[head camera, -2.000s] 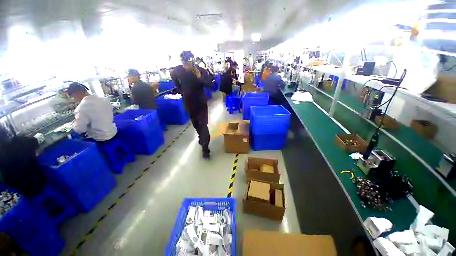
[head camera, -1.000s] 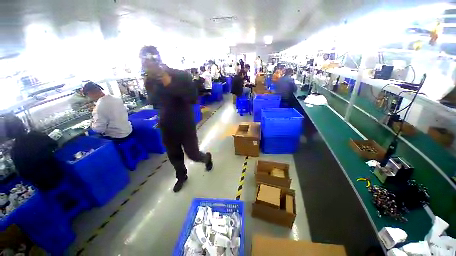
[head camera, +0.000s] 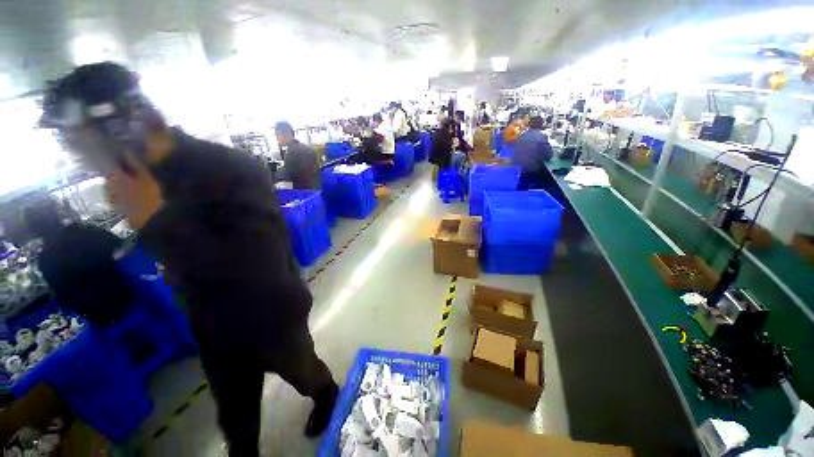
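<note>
Neither of my hands is in the picture. Nearest in front of me, a blue perforated crate (head camera: 340, 419) stands at the bottom centre, heaped with white plastic housings (head camera: 393, 415). A brown carton (head camera: 544, 444) is cut off by the bottom edge to its right. On the green-topped bench (head camera: 625, 268) at the right lie more white housings (head camera: 725, 434), a dark tangled pile of small parts (head camera: 714, 370), a black-and-silver block (head camera: 734, 312) and a shallow brown box (head camera: 685, 270) of small parts.
A person in dark clothes (head camera: 236, 259) is close at the left, a hand at the face. Open cartons (head camera: 502, 379) and stacked blue bins (head camera: 520, 234) stand along the bench. Yellow-black tape (head camera: 444, 314) marks the floor. Seated people and blue bins (head camera: 305, 228) line the left side.
The person in dark clothes has walked from the mid aisle to close at the left, growing much larger and covering the worker in white. The crate, cartons and bench have shifted slightly right in view.
</note>
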